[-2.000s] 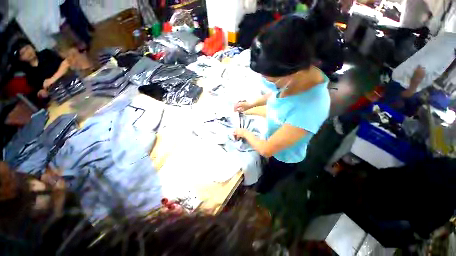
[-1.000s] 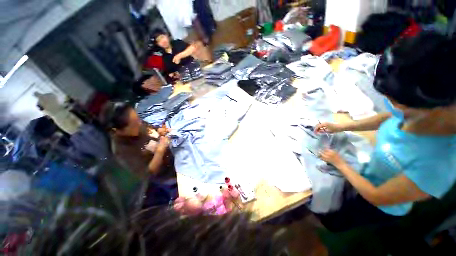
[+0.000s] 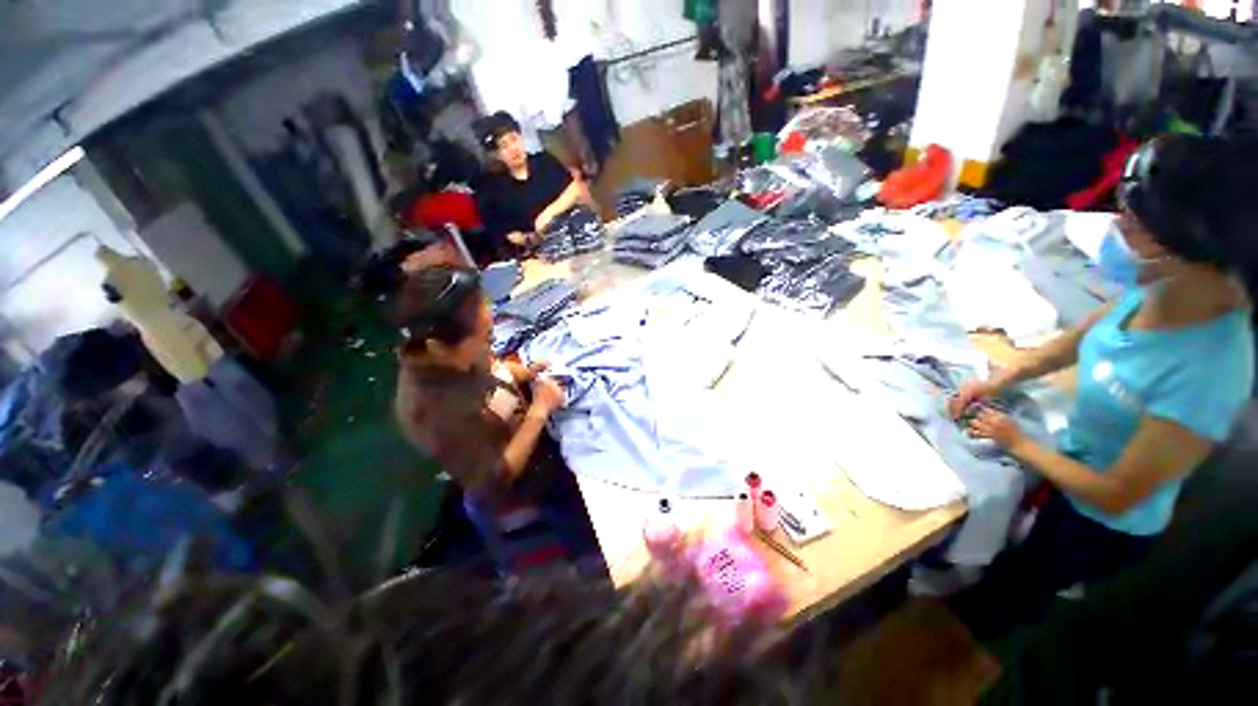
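Neither of my hands shows; dark blurred hair fills the bottom of the view. Nearest in front is the yellow-tan table. Small red-capped bottles and a pink packet are at its near end. Blue-grey garments lie on its left side, partly in the hands of a person in brown. White sheets or cloth cover the middle. A person in a light blue top handles a grey garment on the right.
A third person in black is at the far left end, near shiny bagged garments. A red plastic bag is at the far edge. A dress form and dark and blue heaps stand left, beside green floor.
The view has swung left and now takes in more floor, the dress form and the whole near end of the table. The person in brown has come into full view.
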